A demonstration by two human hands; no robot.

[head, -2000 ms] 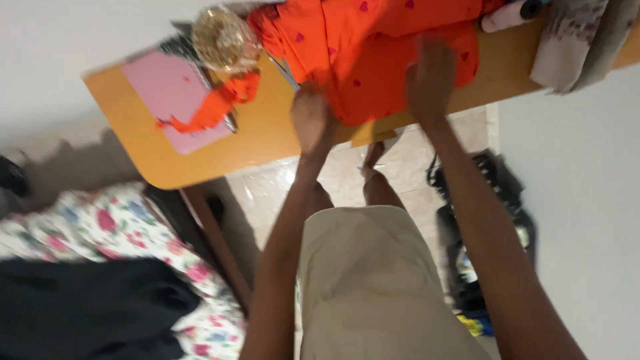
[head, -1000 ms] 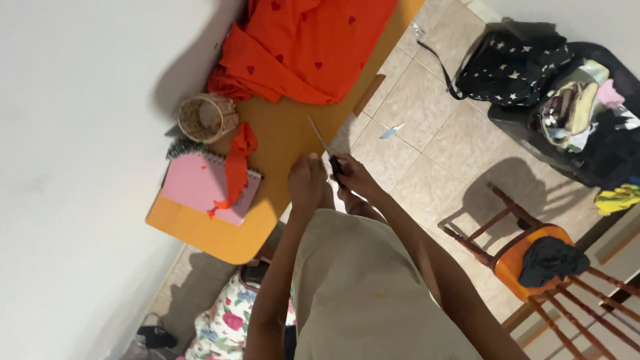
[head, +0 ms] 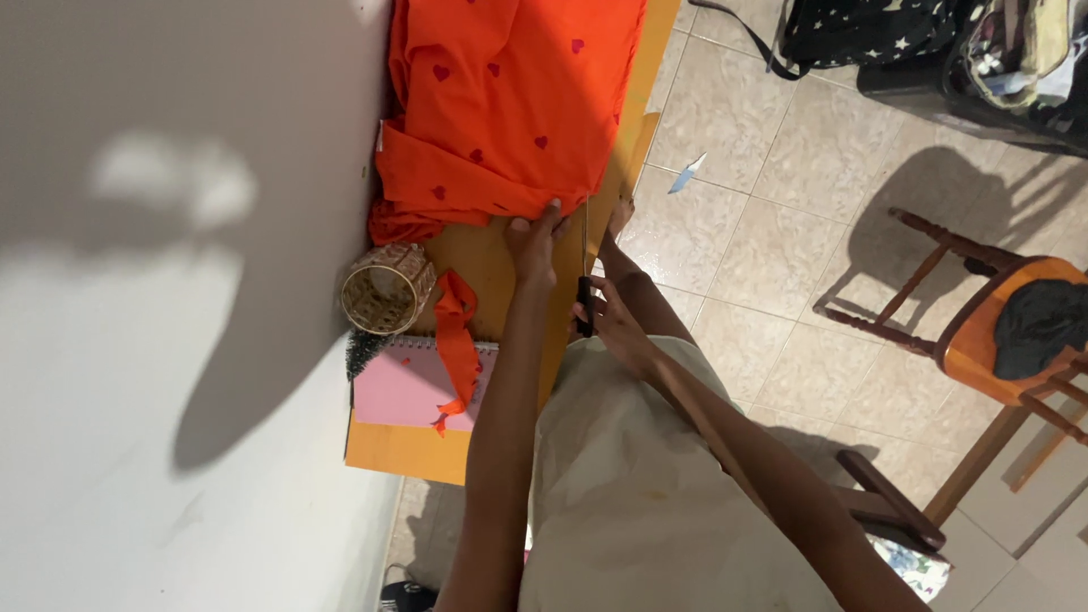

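Orange-red fabric with small dark hearts [head: 518, 102] lies folded over the wooden table. My left hand [head: 535, 242] grips the fabric's near edge between thumb and fingers. Scissors with black handles [head: 585, 297] are in my right hand [head: 614, 319], their blades pointing at the fabric's near right corner. Whether the tips touch the cloth cannot be told. A strip of the same orange fabric [head: 457, 340] lies left of my left forearm, partly over a pink spiral notebook [head: 395, 387].
A woven basket [head: 382, 293] stands by the wall, beside a small artificial tree [head: 365, 353]. The table's near end [head: 408, 450] shows below the notebook. On the tiled floor are a blue-and-white scrap [head: 687, 174], a star-patterned black bag [head: 867, 34] and a wooden chair [head: 986, 331] holding black cloth.
My left hand has gone from near the scissors to the fabric's edge and taken hold of it. The scissors, in my right hand, now point at the fabric. The view has shifted.
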